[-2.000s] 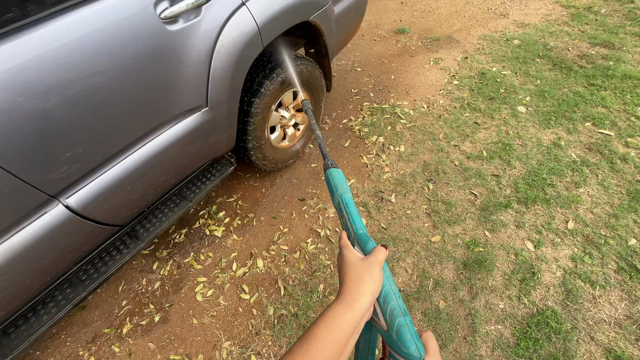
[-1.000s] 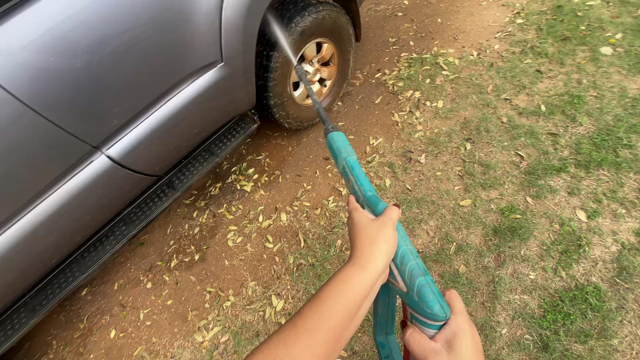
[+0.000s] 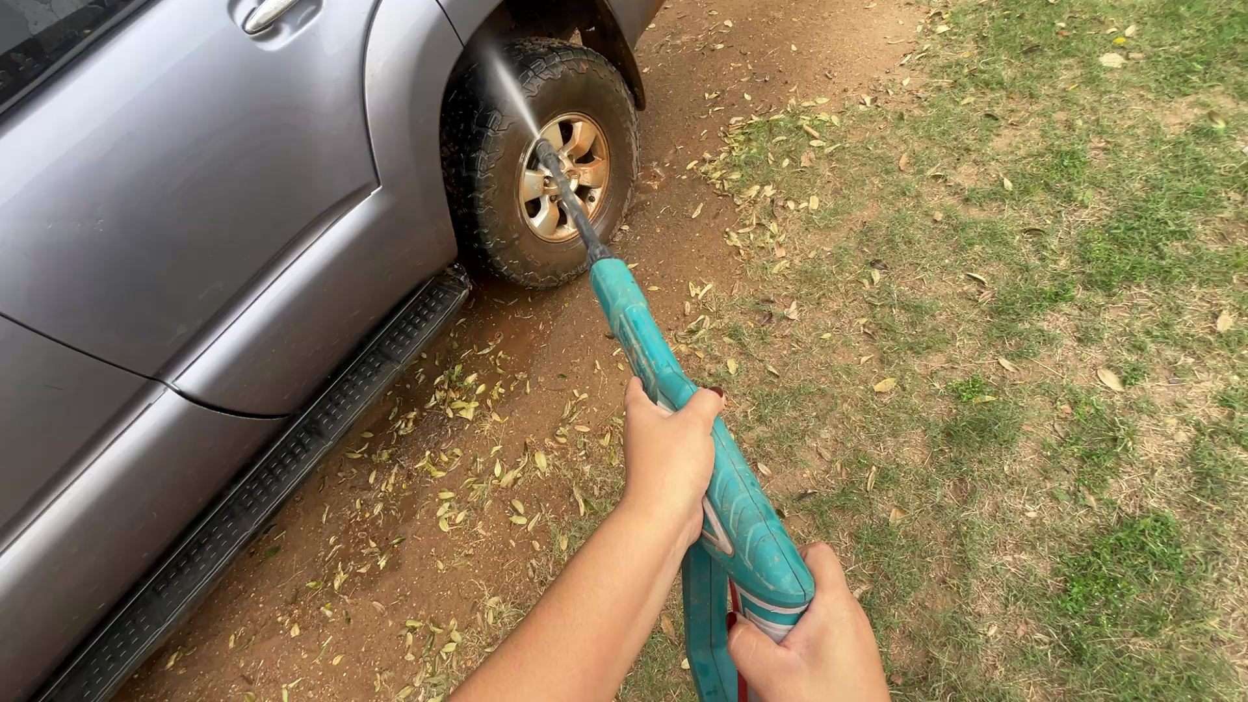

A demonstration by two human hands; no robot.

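Observation:
Both my hands hold a teal pressure washer gun [image 3: 746, 487]. My left hand [image 3: 673, 453] is wrapped round the middle of its body, and my right hand [image 3: 814, 639] grips the rear end by the handle, partly cut off by the lower edge. A black lance [image 3: 575, 205] runs from the gun's front up and to the left, its tip overlapping the wheel in view. White water spray [image 3: 512, 88] leaves the tip toward the upper tyre and wheel arch. The tyre [image 3: 497, 214] looks wet and dark; brown dirt marks the silver alloy wheel rim [image 3: 590, 174].
A silver-grey car's door [image 3: 195, 185] fills the left side, with a black running board [image 3: 322, 419] below it. Reddish bare soil [image 3: 390, 585] strewn with fallen leaves lies beside the car. Patchy grass [image 3: 1024, 390] covers the right side.
The spray keeps running and both hands stay on the gun. My right hand, only partly in view two seconds ago, now shows more fully at the gun's rear.

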